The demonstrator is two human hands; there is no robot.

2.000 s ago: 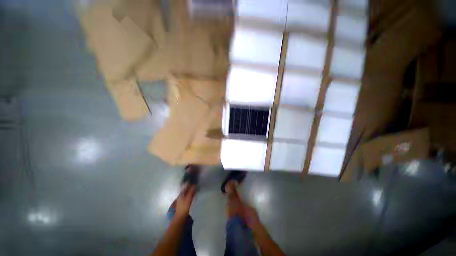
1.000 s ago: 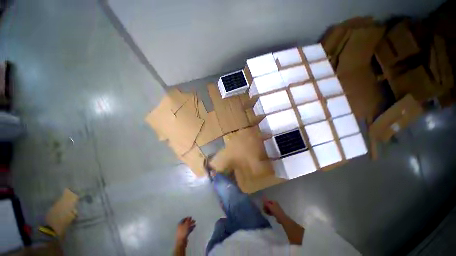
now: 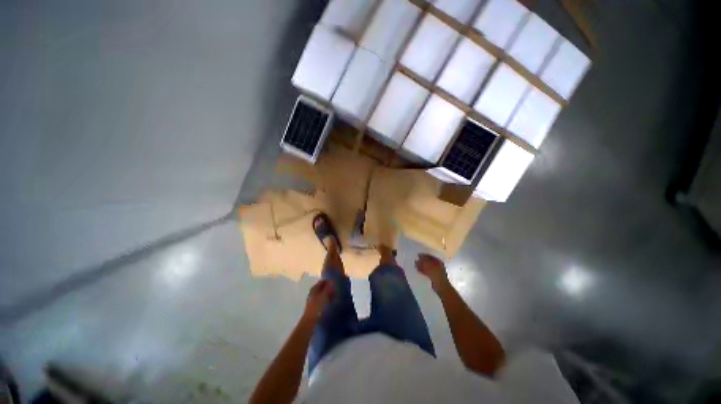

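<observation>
The palletised stacks stand at the upper middle in rows, white on top with tan cardboard between them. One panel stack in the front row shows a dark gridded face. Another dark-faced panel stack stands at the left corner. My left hand hangs beside my left thigh. My right hand is held out to the right of my knees, short of the stacks. Both look empty with loosely bent fingers; their details are blurred.
Flat cardboard sheets lie on the grey floor, overlapping, in front of the stacks. My feet are on them. A large pale surface borders the stacks on the left. A blurred dark object stands at the right edge.
The view has turned, and the stacks now lie straight ahead and nearer. My feet have come onto the cardboard sheets. Both hands remain low and away from the stacks.
</observation>
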